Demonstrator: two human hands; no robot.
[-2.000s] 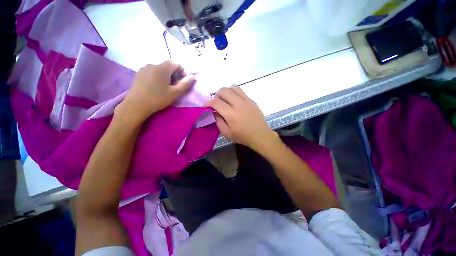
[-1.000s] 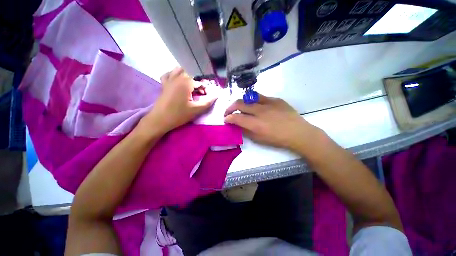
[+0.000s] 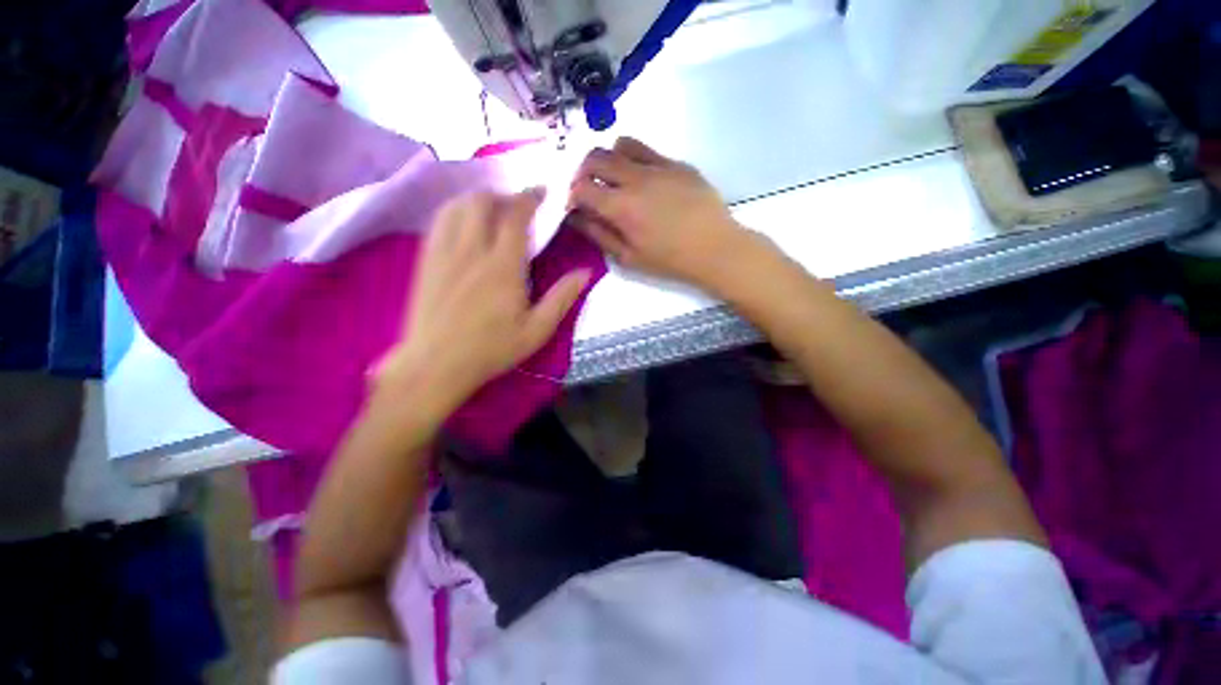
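Note:
A large magenta panel [image 3: 315,321] with pale pink wrong side and darker seam strips lies over the left of the machine table, its right end near the needle. My left hand [image 3: 475,288] is spread flat on its right part, slightly blurred, thumb apart from the fingers. My right hand [image 3: 656,214] pinches the panel's raised edge between thumb and fingers, just in front of the needle area. The white sewing machine head [image 3: 529,47] with a blue knob [image 3: 599,111] stands above. Glare hides the cloth edge near the needle.
A phone [image 3: 1065,138] lies on a beige tray [image 3: 988,167] at the right. A measuring tape [image 3: 803,295] runs along the table's front edge. A magenta bundle [image 3: 1111,448] is at lower right. Magenta cloth [image 3: 844,522] hangs beside my lap.
The machine head looks farther off again as my view shifts back. My left hand has moved from the needle area down onto the magenta cloth, and the panel's right edge is now lifted and folded.

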